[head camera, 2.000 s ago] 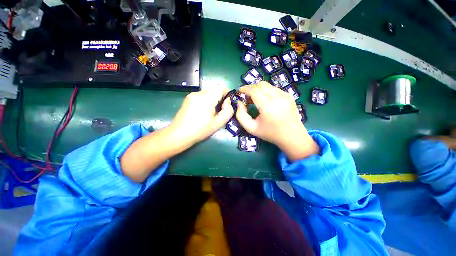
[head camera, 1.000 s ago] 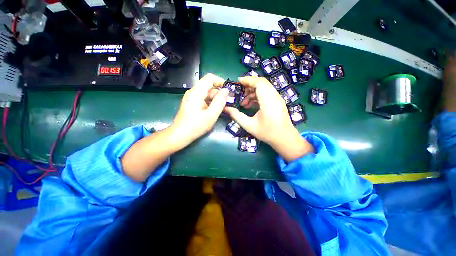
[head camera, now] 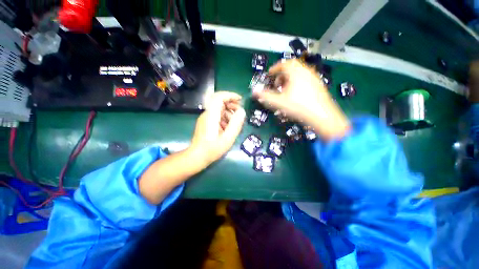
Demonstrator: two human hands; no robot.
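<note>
Small black squarish modules with silver-white patches lie loose on the green bench, some in a loose pile under my right hand and several nearer to me, such as one module (head camera: 263, 163). My left hand (head camera: 220, 126) is left of them, palm up with curled fingers, and no module shows in it. My right hand (head camera: 302, 97) is blurred and reaches over the pile. Its fingertips are at a module (head camera: 260, 81), and I cannot tell if they grip it. The hand hides part of the pile.
A black test fixture (head camera: 68, 86) with red digits and a clear clamp (head camera: 167, 58) stands left. A red handle (head camera: 77, 13) is above it. A vented grey box (head camera: 11, 79) and red and black leads are far left. A solder spool (head camera: 412, 109) is right. A white rail (head camera: 247, 39) crosses behind.
My hands have parted; the module they held between them is no longer there. My right hand has moved right over the pile. Another module lies among the near ones. The view has shifted slightly.
</note>
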